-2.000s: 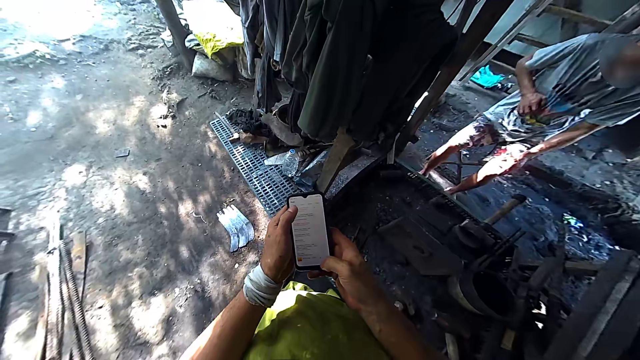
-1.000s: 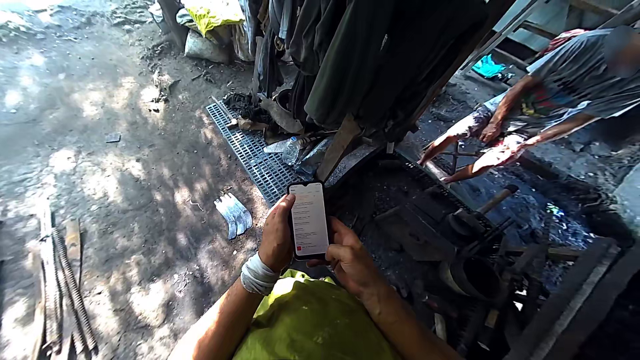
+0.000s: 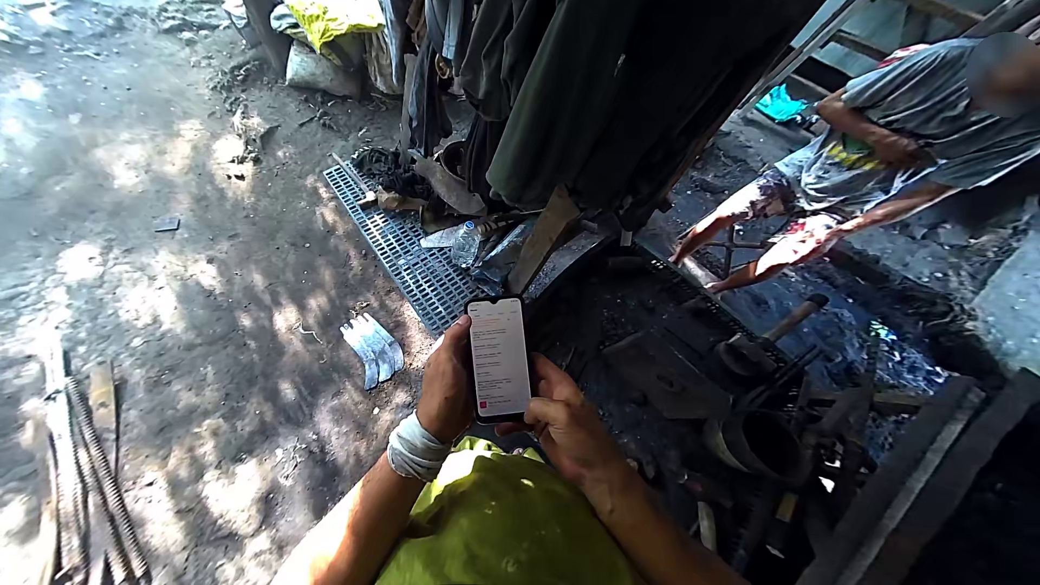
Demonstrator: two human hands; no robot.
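A smartphone [image 3: 499, 357] with a lit screen bearing writing is held upright in front of my body, above my green shirt [image 3: 504, 520]. My left hand [image 3: 447, 386] grips its left edge, with the thumb along the side. A pale cloth wrap [image 3: 418, 447] circles that wrist. My right hand [image 3: 565, 418] holds the lower right corner, its thumb close to the screen and some fingers hidden behind the phone.
Left of my hands, curved metal pieces [image 3: 374, 349] lie on dirt; ribbed bars [image 3: 97, 479] lie farther left. Ahead are a perforated metal grate [image 3: 406, 252], a plastic bottle [image 3: 465, 244] and hanging clothes [image 3: 561, 97]. At right are a hammer [image 3: 796, 317], a metal pot [image 3: 756, 443] and a seated person [image 3: 877, 154].
The seated person at right has drawn a hand from near the knees up towards the belly. Both my hands still hold the phone.
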